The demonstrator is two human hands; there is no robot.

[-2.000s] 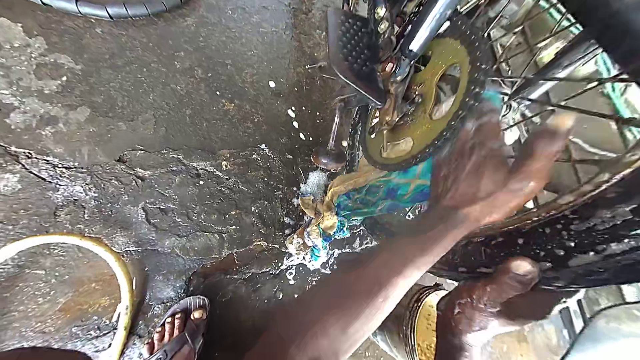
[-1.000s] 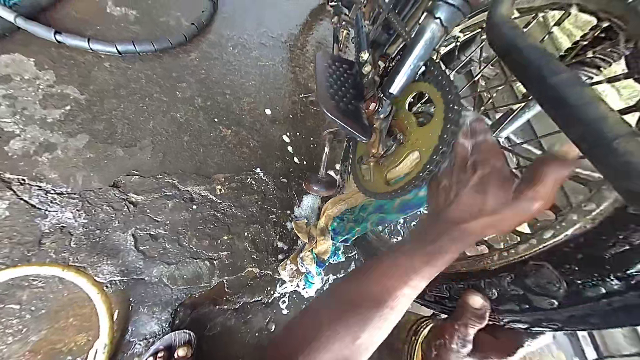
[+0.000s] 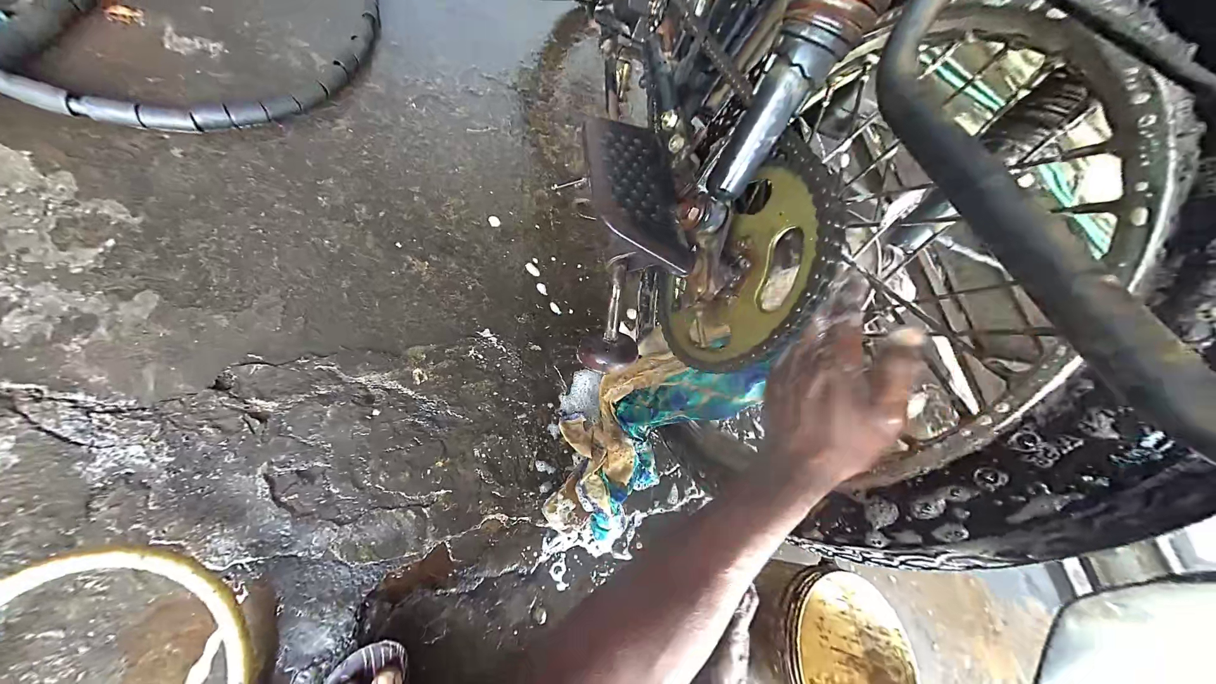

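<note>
My left hand (image 3: pixel 831 399) is at the rear wheel of a motorcycle, beside the toothed rear sprocket (image 3: pixel 793 223), its thumb raised near the spokes (image 3: pixel 959 285). A wet blue-green and tan cloth (image 3: pixel 693 394) runs under this hand and hangs down below the sprocket, its crumpled end (image 3: pixel 594 475) in suds near the floor. The fingertips are blurred and partly hidden against the wheel. Soapy drops cover the black tyre (image 3: pixel 997 494). My right hand is out of view.
A black footrest (image 3: pixel 636 190) and a dark metal bar (image 3: pixel 1035 237) stick out around the wheel. A yellowish bucket (image 3: pixel 850 627) stands below the tyre. A spiral-wrapped hose (image 3: pixel 199 116), a pale hoop-like rim (image 3: pixel 123 560) and a sandalled foot (image 3: pixel 370 662) are on the wet, cracked floor.
My right hand, seen low beside the wheel in both earlier frames, has gone out of view. My left hand stays by the sprocket with the cloth. The view has shifted somewhat.
</note>
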